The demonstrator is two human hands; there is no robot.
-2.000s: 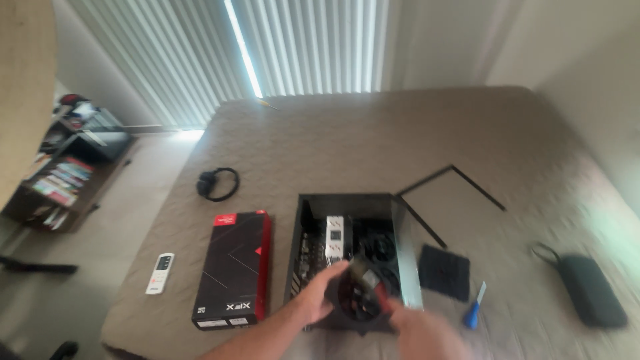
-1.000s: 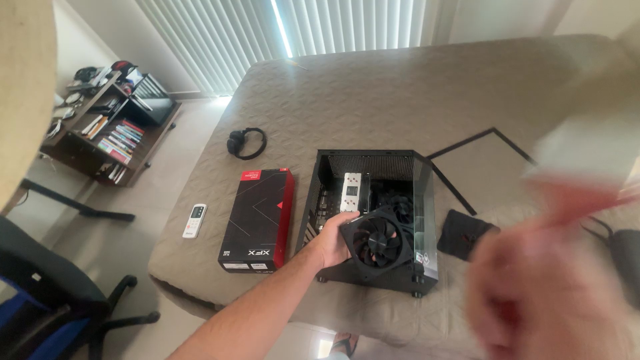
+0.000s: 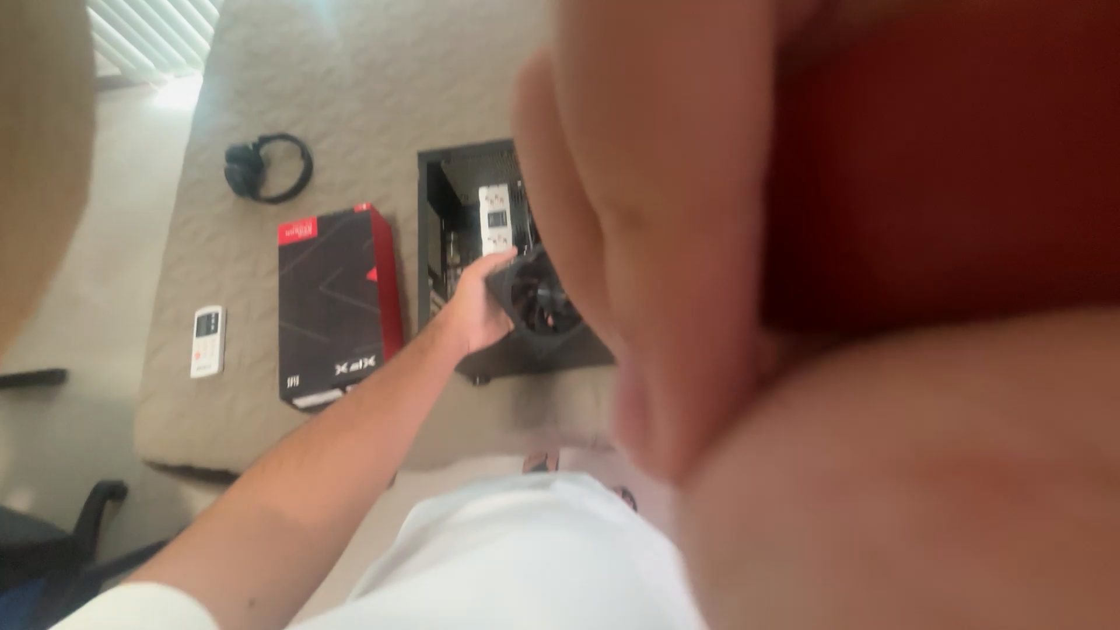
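Note:
My left hand (image 3: pixel 481 311) grips the left edge of a black computer case fan (image 3: pixel 547 297), which is tilted over the near part of an open black PC case (image 3: pixel 426 227). Inside the case, a white panel-like part (image 3: pixel 494 219) stands out. Very close to the camera, my right hand (image 3: pixel 665 227) is large and blurred, with its fingers curled around a dark red object (image 3: pixel 945 166). What that object is cannot be told. The hand hides the right side of the case and part of the fan.
A black and red XFX box (image 3: pixel 328 297) lies left of the case on a quilted beige bed cover (image 3: pixel 367 105). Black headphones (image 3: pixel 267 168) and a white remote control (image 3: pixel 208 341) are farther left. A chair (image 3: pixel 96 516) shows at lower left.
My right hand has moved from the fan up close to the camera, with the red object in it. My left hand stays on the fan. The view has shifted strongly.

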